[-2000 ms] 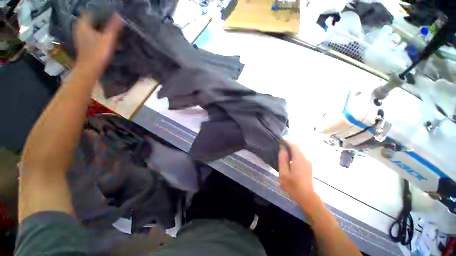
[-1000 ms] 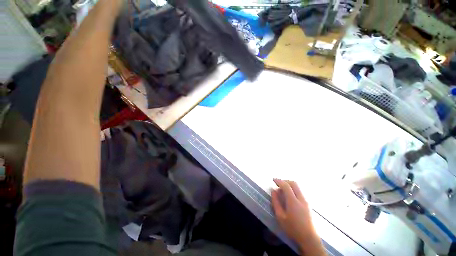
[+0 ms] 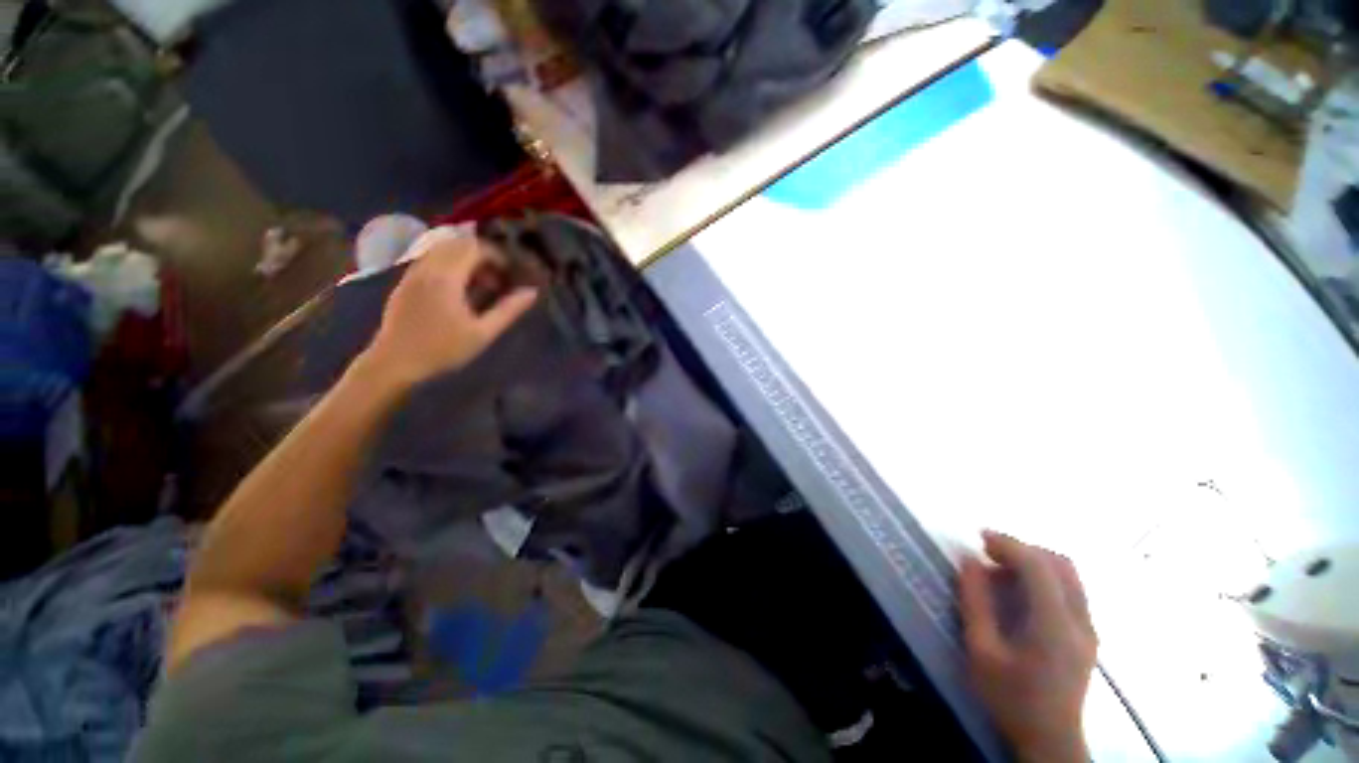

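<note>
A heap of dark grey garment pieces (image 3: 566,432) lies on the left of my lap, below the table edge. My left hand (image 3: 455,306) is over the far end of this heap, thumb apart from the fingers; nothing is seen held in it, and whether it touches the cloth is unclear. My right hand (image 3: 1025,619) rests near the front edge of the white machine table (image 3: 954,328), fingers loosely curled, with nothing seen in it. The sewing machine head (image 3: 1312,596) is cut off at the right edge.
Another dark cloth heap (image 3: 701,75) lies on the side table at the top. A brown board (image 3: 1163,90) is at the upper right. The grey ruler-marked edge (image 3: 835,462) runs along the table front. Blue cloth (image 3: 45,343) lies at far left.
The dark grey piece left the machine table for the side heap. My left hand came back empty from there to the lap heap. My right hand released the cloth. The view turned left and down.
</note>
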